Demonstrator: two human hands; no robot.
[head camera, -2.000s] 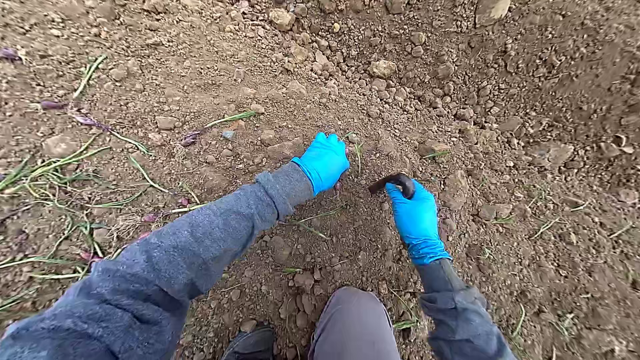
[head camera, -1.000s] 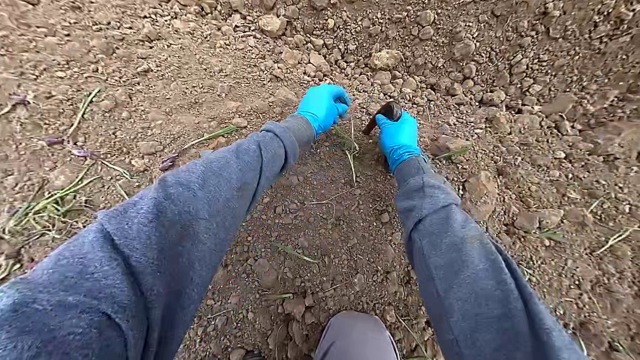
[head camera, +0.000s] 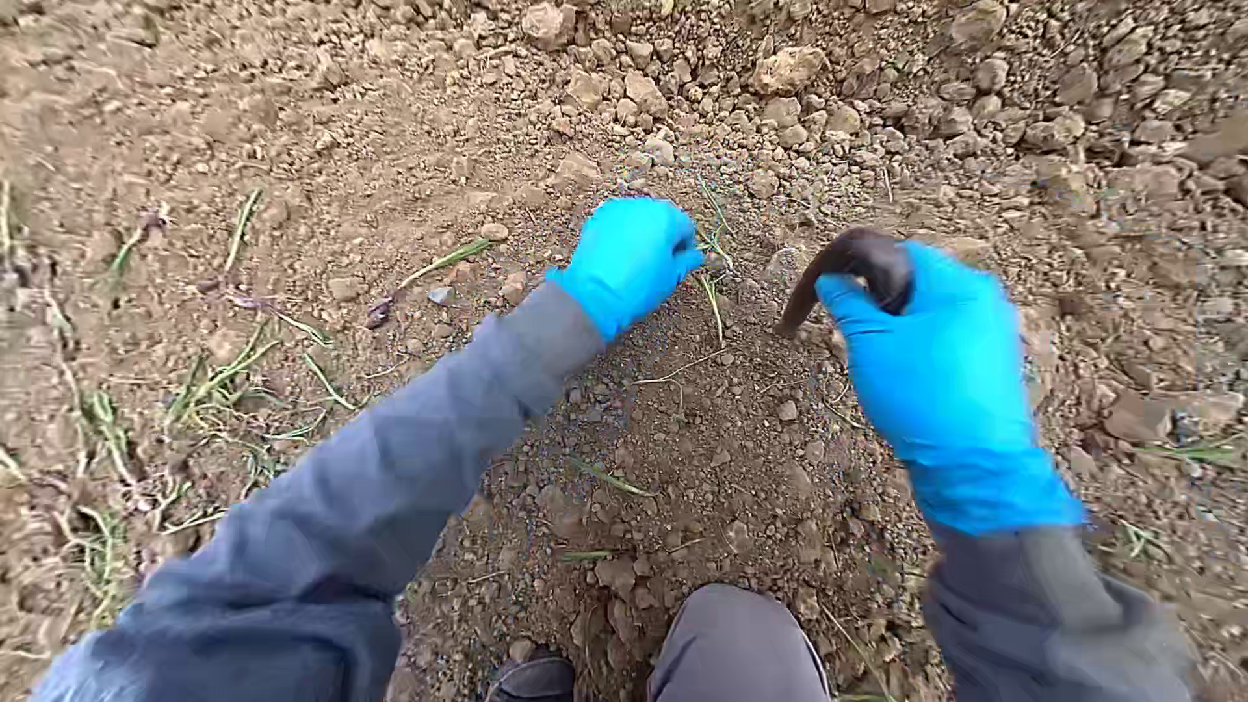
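Note:
Both of my hands wear blue gloves. My right hand (head camera: 941, 366) grips a dark, curved hand tool (head camera: 838, 268) whose narrow end points down just above the soil. To its left, my left hand (head camera: 634, 258) is curled with its fingertips beside thin green shoots (head camera: 717, 263) in the ground; whether anything is between its fingers is hidden. An onion seedling (head camera: 424, 278) with a purple bulb end and a green leaf lies on the soil left of that hand.
More loose seedlings (head camera: 219, 380) lie scattered on the left. Stones (head camera: 788, 70) and clods cover the soil beyond my hands and to the right. My knee (head camera: 738, 648) and a shoe (head camera: 534, 678) are at the bottom edge.
The tool was held close by my left hand a second ago; now my right hand and the tool are farther from it, to the right.

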